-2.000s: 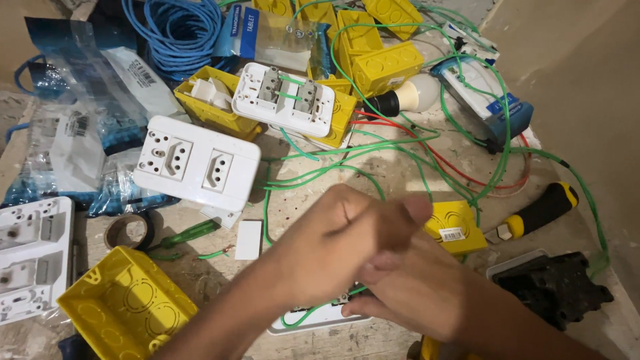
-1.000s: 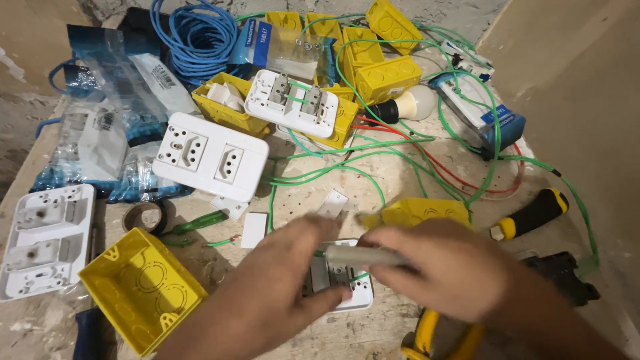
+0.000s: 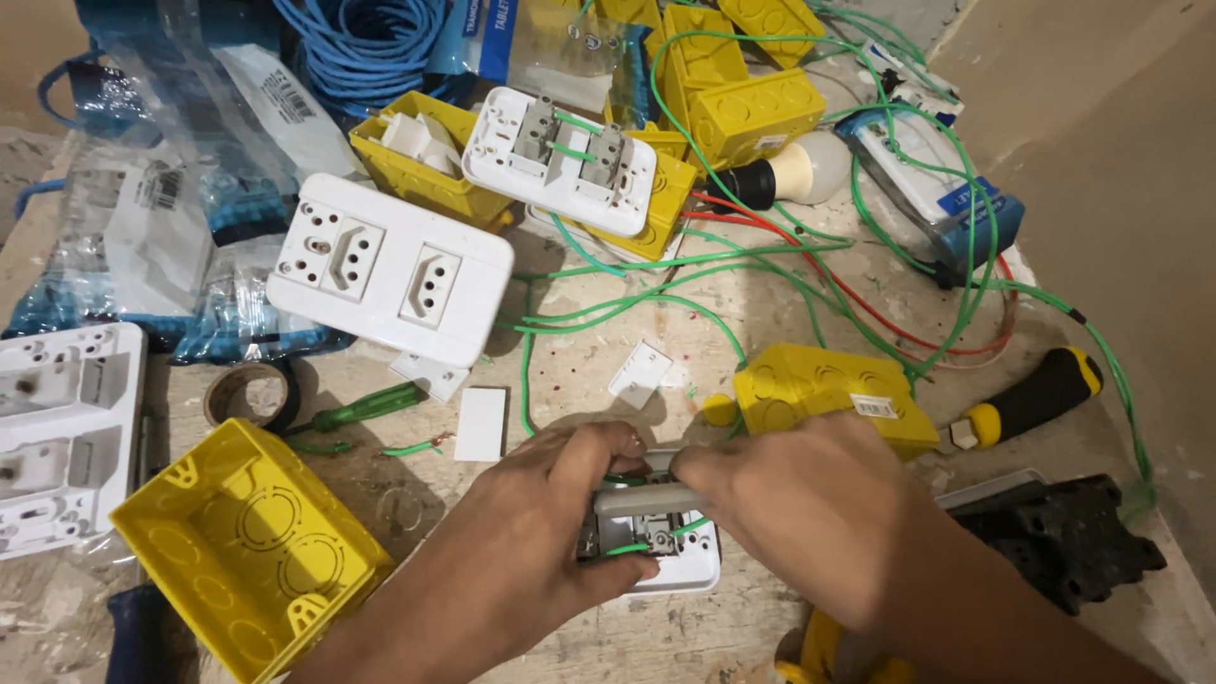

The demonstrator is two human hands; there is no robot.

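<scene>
A white socket plate [image 3: 698,565], back side up with green jumper wires across its modules, lies on the wooden tabletop. My left hand [image 3: 532,532] grips its left part, thumb low and fingers at the upper edge. In my right hand [image 3: 807,503] is a grey rod-like tool [image 3: 646,500], lying across the plate; its exact kind I cannot tell. Beyond my hands sits a white two-outlet plate [image 3: 385,271], face up. Another plate [image 3: 560,161] with green jumpers rests back side up on yellow boxes. A small white cover [image 3: 481,425] lies near my left fingers.
An open yellow electrical box [image 3: 252,551] stands at left, near black tape [image 3: 249,397] and a green-handled tool [image 3: 370,407]. Another yellow box [image 3: 826,394], a yellow-black handled tool [image 3: 1040,394] and a black part [image 3: 1069,541] lie right. Green wires and a bulb [image 3: 807,169] lie behind.
My hands were close together above the plate; now the left one holds the plate and the right one has the grey tool over it. The view has shifted somewhat.
</scene>
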